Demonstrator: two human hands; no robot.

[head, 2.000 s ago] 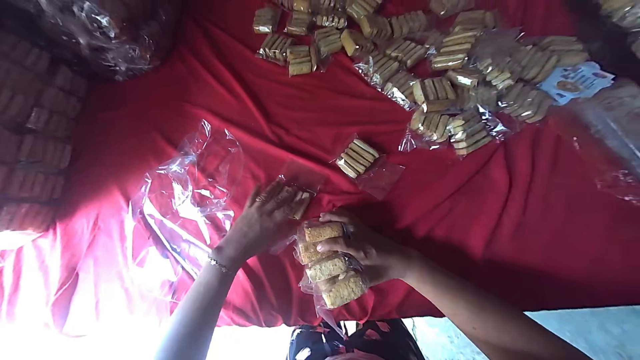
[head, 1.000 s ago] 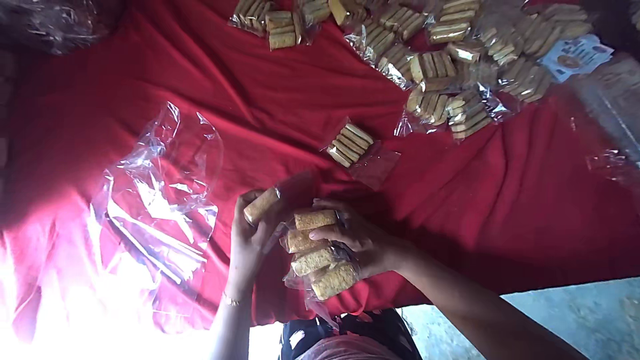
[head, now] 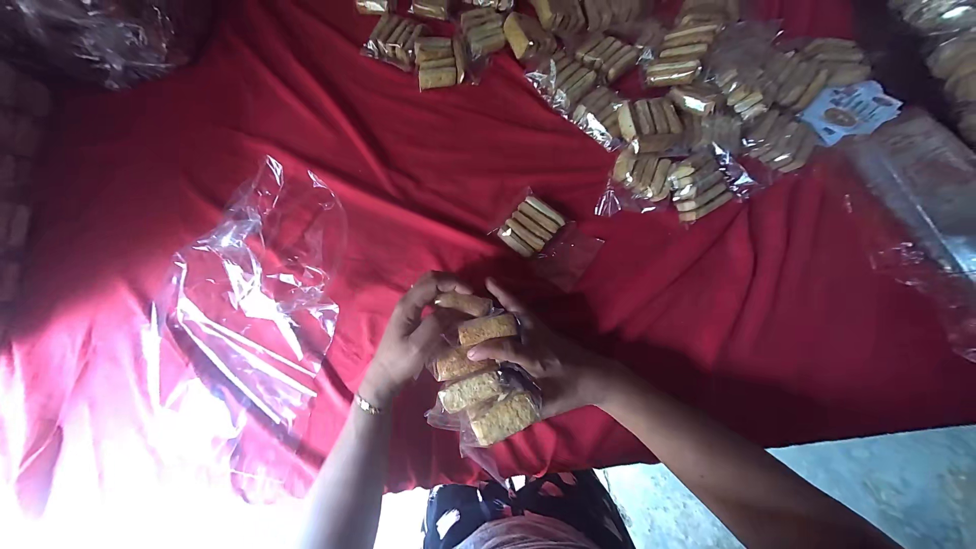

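My right hand [head: 553, 362] grips a stack of several small clear-wrapped packs of rusks or biscuits [head: 473, 389] above the red cloth [head: 427, 168], near its front edge. My left hand [head: 408, 335] holds one more wrapped pack [head: 463, 303] against the upper end of that stack; its fingertips are partly hidden. Just beyond my hands lies a single clear-wrapped biscuit pack [head: 531, 226] on the cloth. An open-looking, crumpled clear plastic bag [head: 252, 297] rests on the cloth to the left of my left hand, glaring in bright light.
Many wrapped biscuit packs [head: 652, 122] are heaped at the back right. Beside them are a blue-and-white printed card [head: 850, 113] and clear plastic bags [head: 926, 183]. A big plastic-wrapped bundle [head: 107, 38] stands at the back left, and more packs line the dim left edge.
My left hand has picked up a pack from the cloth and brought it to the stack in my right hand. The lone pack beyond my hands has stayed on the cloth.
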